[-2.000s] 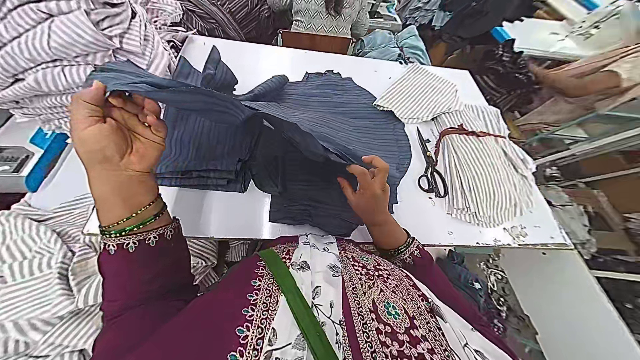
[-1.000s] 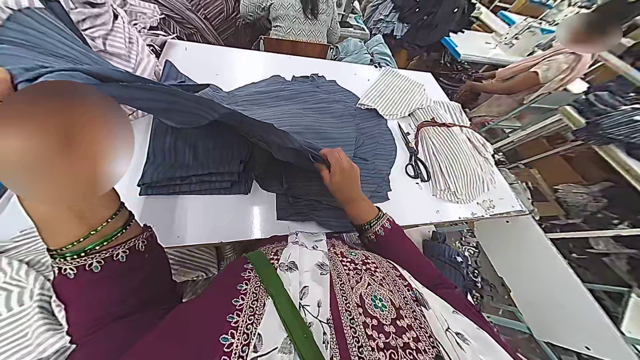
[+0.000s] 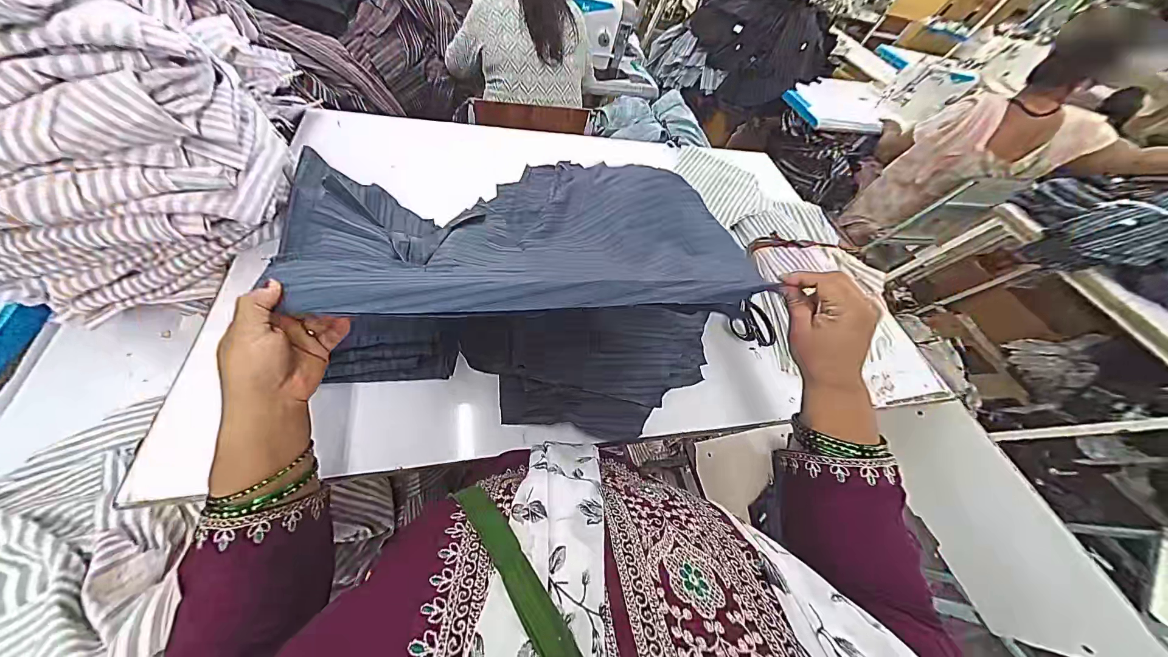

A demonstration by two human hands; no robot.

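Observation:
A dark blue striped fabric piece (image 3: 538, 265) is stretched between my two hands above the white table (image 3: 420, 456). My left hand (image 3: 278, 342) pinches its left corner; my right hand (image 3: 830, 319) pinches the right end between thumb and fingers. Beneath it lie a folded blue stack (image 3: 388, 351) on the left and more blue fabric pieces (image 3: 593, 374) in the middle. Black-handled scissors (image 3: 753, 321) lie near my right hand, their blades hidden. Grey-and-white striped pieces (image 3: 794, 224), tied with a dark red strip, rest at the table's right side.
A large heap of striped fabric (image 3: 137, 155) rises at the left, with more striped cloth (image 3: 82, 538) below. One person (image 3: 529, 55) sits beyond the table; another person (image 3: 985, 146) is at the right. A sewing machine (image 3: 611, 36) stands behind. Metal racks (image 3: 1077, 429) flank the right side.
The blue piece, slanting between my hands before, now hangs stretched nearly level across the table. My right hand has moved right, to beside the scissors, and my left hand is lower and farther in.

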